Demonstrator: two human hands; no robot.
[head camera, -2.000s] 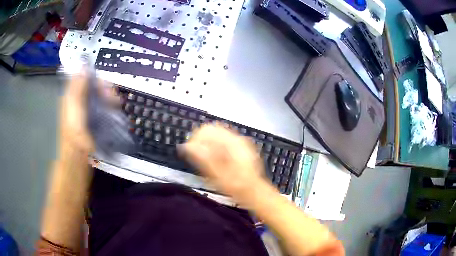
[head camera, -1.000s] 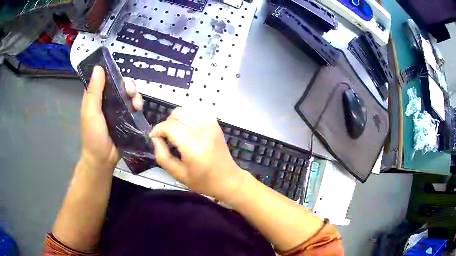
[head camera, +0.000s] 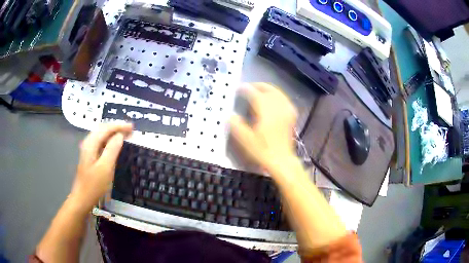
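Observation:
Two thin black port-hole plates lie on the perforated table, the upper one (head camera: 148, 90) above the lower one (head camera: 146, 119). My left hand (head camera: 100, 156) is half curled at the lower plate's left end, with thumb and fingers apart; whether it touches the plate is unclear. My right hand (head camera: 270, 126) is blurred over the grey top right of the perforated plate (head camera: 205, 120). A dark block, seemingly the wrapped bundle (head camera: 243, 107), shows between its thumb and fingers, mostly hidden. Some clear film shows at the right of this hand.
Another plate (head camera: 159, 34) lies at the upper left fixture. Black plate stacks (head camera: 298, 64) stand beyond the mouse pad (head camera: 329, 154), which carries a mouse (head camera: 356, 138). A white blower box (head camera: 378, 38) is at the back. The keyboard (head camera: 200, 187) lies along the front edge.
The dark wrapped block has left my left hand. My right hand has moved right and away from me, onto the grey top. The view has shifted, showing more of the table's far side.

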